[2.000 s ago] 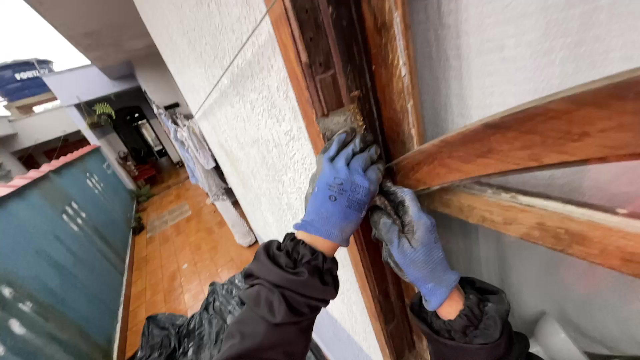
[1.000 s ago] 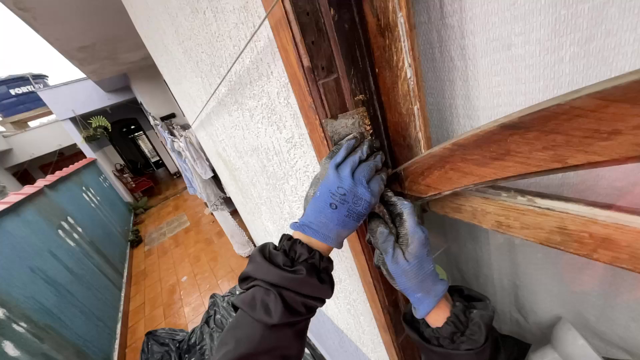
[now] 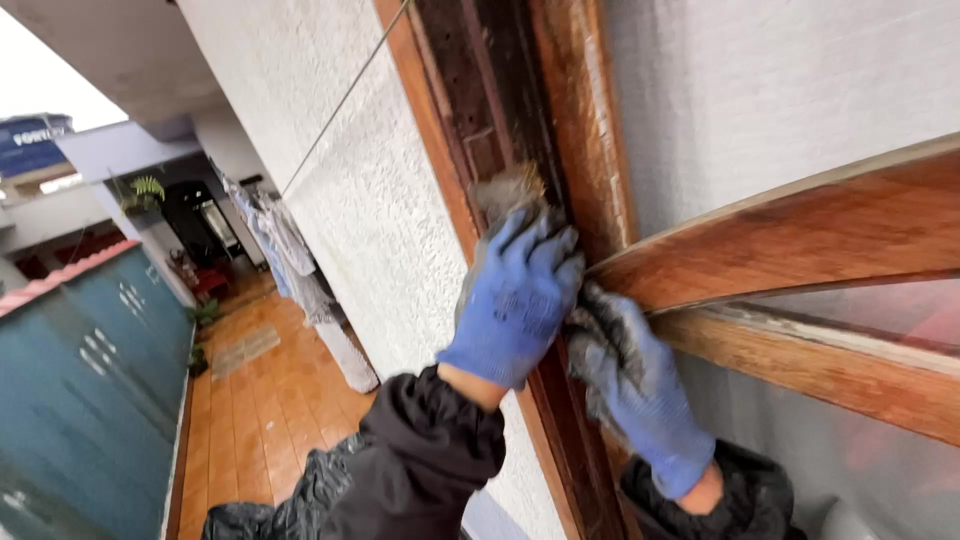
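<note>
My left hand, in a blue knitted glove with dark fingers, rests against the dark wooden frame, its fingers bent over the wood. Just above its fingertips a rough grey-brown patch shows on the frame; whether it is loose material is unclear. My right hand, in a matching glove, is lower and to the right, its curled fingers close to the left hand and beside the end of a curved wooden bar. What either hand holds is hidden by the fingers. Both gloves look smudged.
A second wooden bar runs under the curved one, before a pale translucent pane. Left of the frame stand a white textured wall and a thin line. Farther left are hanging clothes, an orange tiled floor and a blue-green wall.
Both hands stay at the same part of the frame, with only small shifts of the fingers and wrists. The view has moved slightly.
</note>
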